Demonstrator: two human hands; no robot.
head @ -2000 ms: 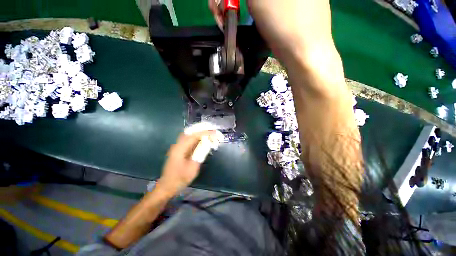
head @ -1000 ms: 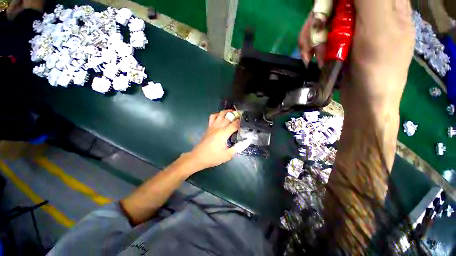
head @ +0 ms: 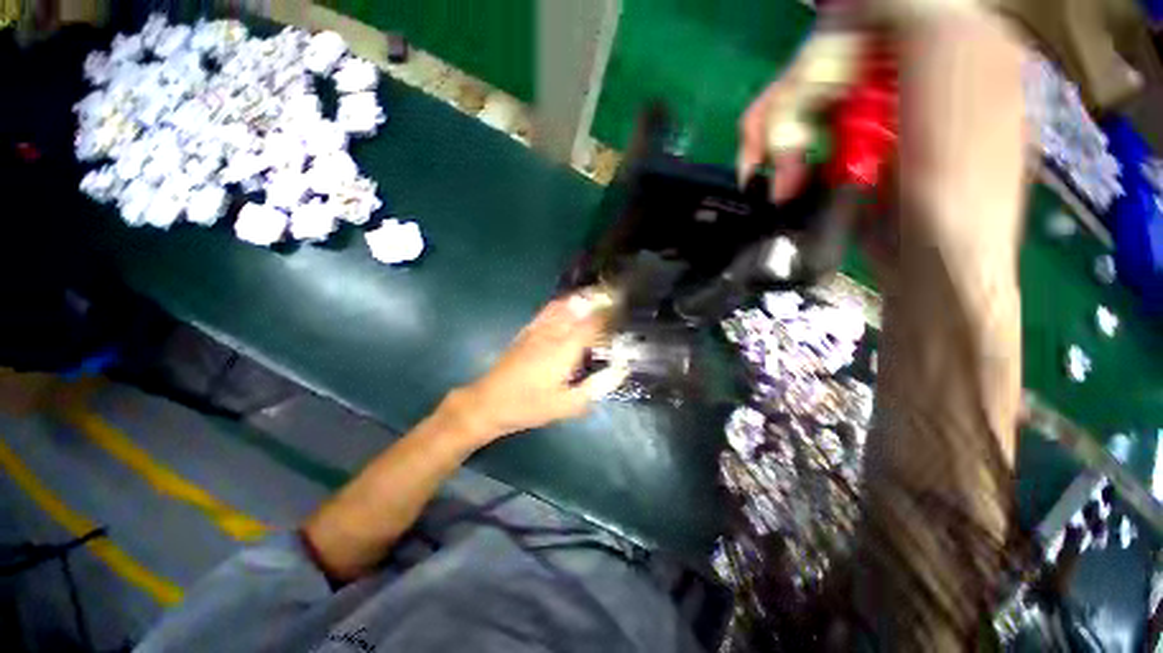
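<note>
The black hand press (head: 708, 211) stands on the dark green bench, blurred. My right hand (head: 816, 115) is at its top, shut on the red press handle (head: 867, 128), with pale covers on the fingers. My left hand (head: 555, 364) is at the press nest (head: 663, 351), thumb and fingertips on its left side. Pale covers show on the left fingertips. Whether a small part is between them cannot be seen.
A heap of white plastic pieces (head: 236, 121) lies at the left, with one loose piece (head: 394, 241) beside it. Another heap (head: 797, 383) lies right of the press, partly behind my right forearm and dark hair strands. A holding strip (head: 1084, 517) lies far right. Green conveyor (head: 702, 64) runs behind.
Since two seconds ago the view has shifted and tilted, and my left hand has moved to the nest's left side. In the last second my right hand and the handle have moved slightly down.
</note>
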